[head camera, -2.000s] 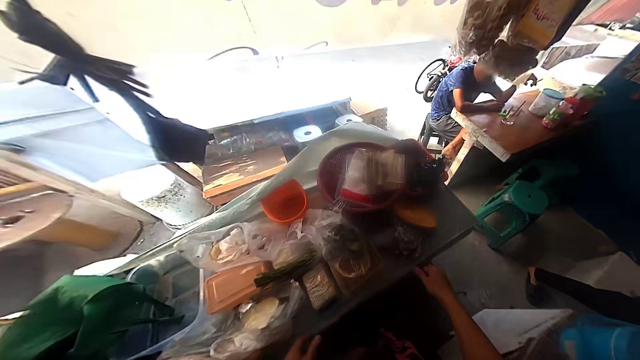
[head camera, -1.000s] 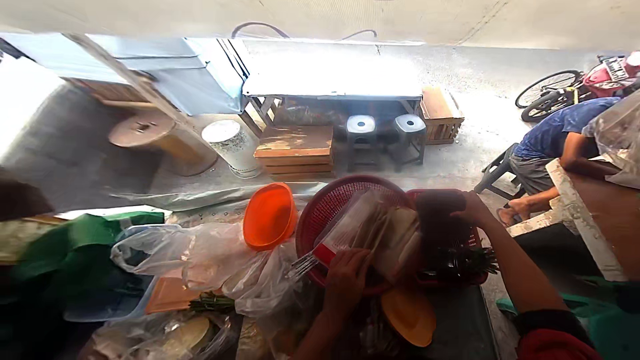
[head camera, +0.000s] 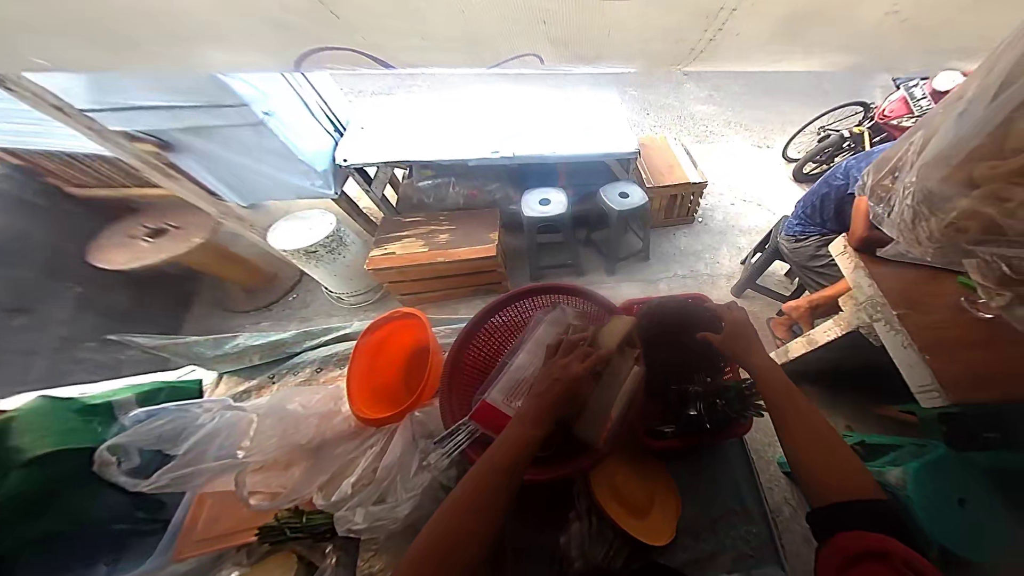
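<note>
My left hand (head camera: 560, 380) reaches into a round red plastic colander basket (head camera: 480, 344), over clear plastic packets (head camera: 524, 360) and pale wrapped packages (head camera: 612, 384). Whether its fingers grip any of them is unclear. My right hand (head camera: 732, 336) is at the top right edge of a smaller red basket (head camera: 736, 428), its fingers at a dark object (head camera: 676, 344) that I cannot identify. Dark shiny items (head camera: 712, 404) fill the lower part of that basket. An orange plastic bowl (head camera: 392, 368) is tilted left of the colander, and a yellow-orange oval dish (head camera: 640, 496) lies below it.
Clear plastic bags (head camera: 320, 448), a bundle of green vegetables (head camera: 300, 524) and a green cloth (head camera: 80, 432) are at the left. Beyond stand a wooden crate (head camera: 436, 248), stools (head camera: 546, 204) and a white-topped table (head camera: 488, 120). A seated person (head camera: 832, 208) is at the right table.
The view has swung strongly since the oldest frame. My hands, low in that frame, are now at the red baskets. Since one second ago, my left hand has moved up over the packets.
</note>
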